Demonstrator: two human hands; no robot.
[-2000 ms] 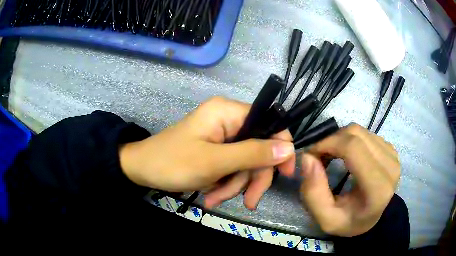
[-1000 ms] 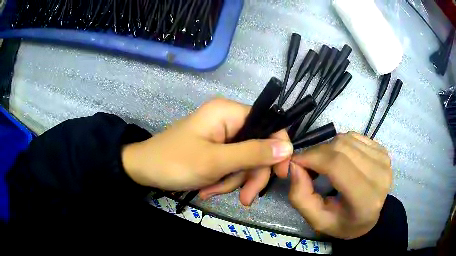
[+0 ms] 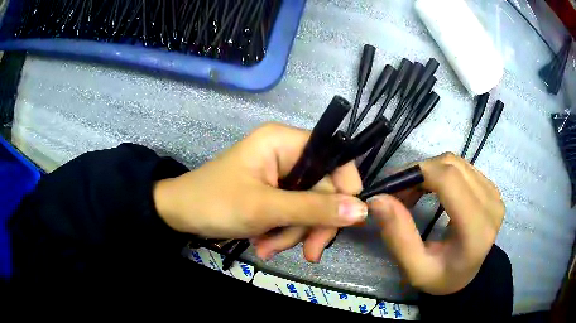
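My left hand (image 3: 259, 183) is closed around a bundle of black antennas (image 3: 325, 129), thick sleeve ends pointing up and right. One more antenna (image 3: 401, 179) points right from my left thumb and fingertips. My right hand (image 3: 445, 221) is beside it, thumb and curled forefinger close around its sleeve; whether they grip it is hard to tell. Several loose antennas (image 3: 404, 88) lie fanned on the foam (image 3: 158, 120) behind my hands. Two others (image 3: 486, 126) lie apart to the right. The thin ends of the held rods are mostly hidden by my hands.
A blue tray (image 3: 252, 77) full of black rods is at the upper left. A white block (image 3: 464, 47) lies at the upper right, beside clear plastic. A deeper blue bin (image 3: 16, 202) is at the left edge. Printed white strips (image 3: 309, 296) run along the near edge.
The single antenna beside my left thumb has tilted up slightly. My right thumb and forefinger closed in by its rod, then moved apart again toward its sleeve. My left hand keeps its bundle.
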